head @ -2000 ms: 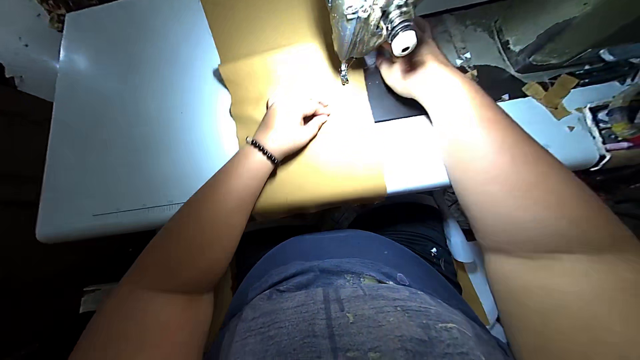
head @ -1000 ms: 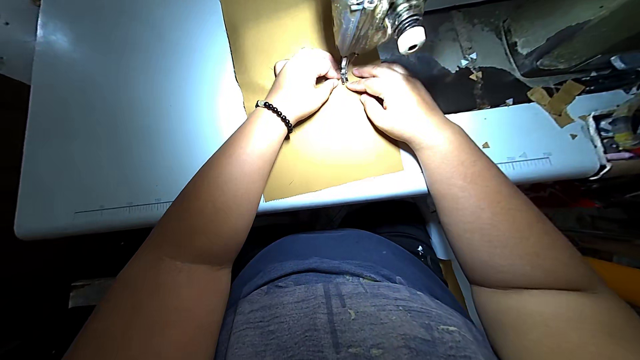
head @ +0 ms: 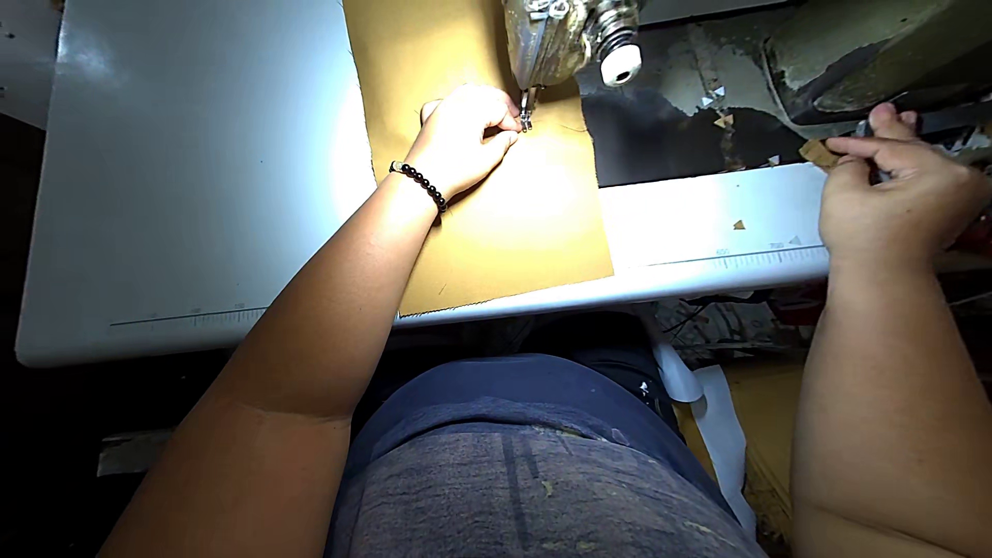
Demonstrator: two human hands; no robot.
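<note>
A tan fabric panel (head: pixel 535 225) lies on the white sewing table under the presser foot (head: pixel 526 120) of a sewing machine (head: pixel 550 39). My left hand (head: pixel 469 139), with a black bead bracelet at the wrist, rests on the fabric, thumb and fingertips close by the left of the foot. Whether it pinches the fabric is not clear. Out at the right table edge, my right hand (head: pixel 899 178) has its fingers curled around a small dark grey object (head: pixel 880 174), partly hidden. A scrap of tan fabric (head: pixel 818 153) lies by its fingertips.
The white table (head: pixel 194 194) has a printed ruler along its front edge. Small triangular scraps (head: pixel 738 225) are scattered right of the fabric. The machine's worn, dark bed (head: pixel 651 139) runs behind them. Cluttered items lie beyond the right edge, and tan material (head: pixel 767 434) hangs or lies below the table.
My right hand has left the presser foot and moved right to the table's far edge, where it holds a small object. My left hand stays beside the foot.
</note>
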